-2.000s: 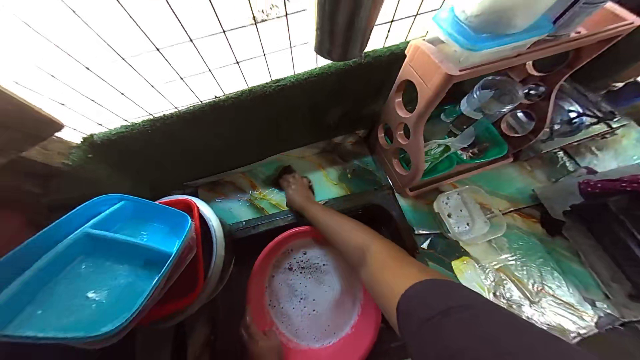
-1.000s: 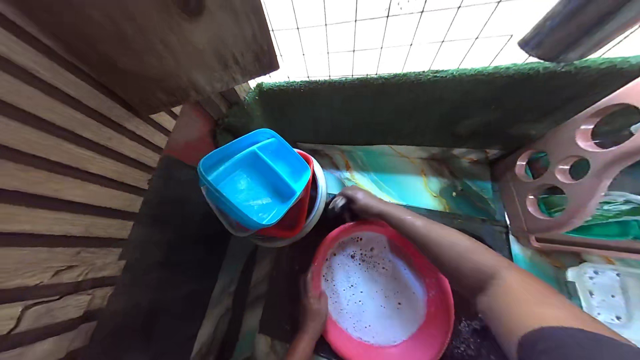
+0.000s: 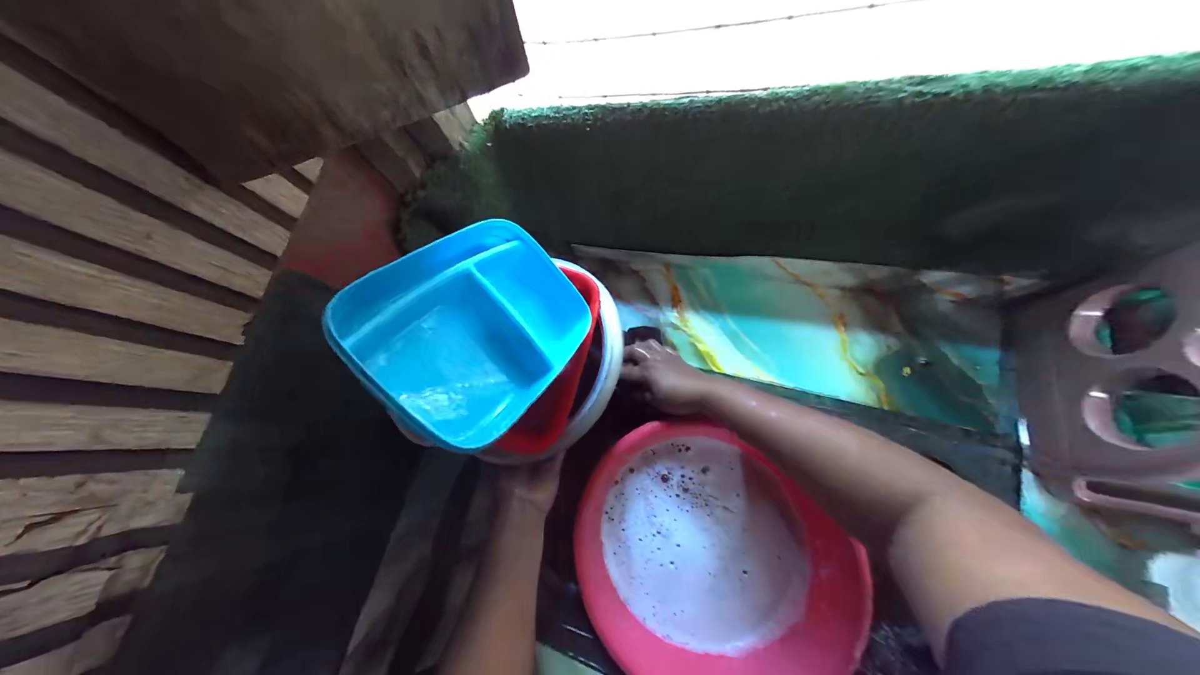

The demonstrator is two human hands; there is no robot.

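A blue divided plastic container (image 3: 441, 347) sits tilted on top of a red container (image 3: 548, 412) and a white round bucket (image 3: 611, 352). My left hand (image 3: 534, 478) is at the underside of this stack, its fingers hidden by the bucket. To the right of the bucket, my right hand (image 3: 664, 377) is curled on a small dark thing (image 3: 643, 334) that I cannot identify. Below my right hand and forearm stands a pink plastic basin (image 3: 834, 600) of foamy, whitish water with dark specks.
A green wall ledge (image 3: 797, 178) runs behind a marble-patterned surface (image 3: 769, 323). A pinkish plastic rack (image 3: 1059, 375) stands at the right. Wooden slats (image 3: 112, 337) line the left side, with a wooden board (image 3: 281, 75) overhanging at the upper left.
My left hand has moved from the pink basin's rim to the underside of the bucket stack. My right hand remains near the bucket's right side. The view has swung left since two seconds ago.
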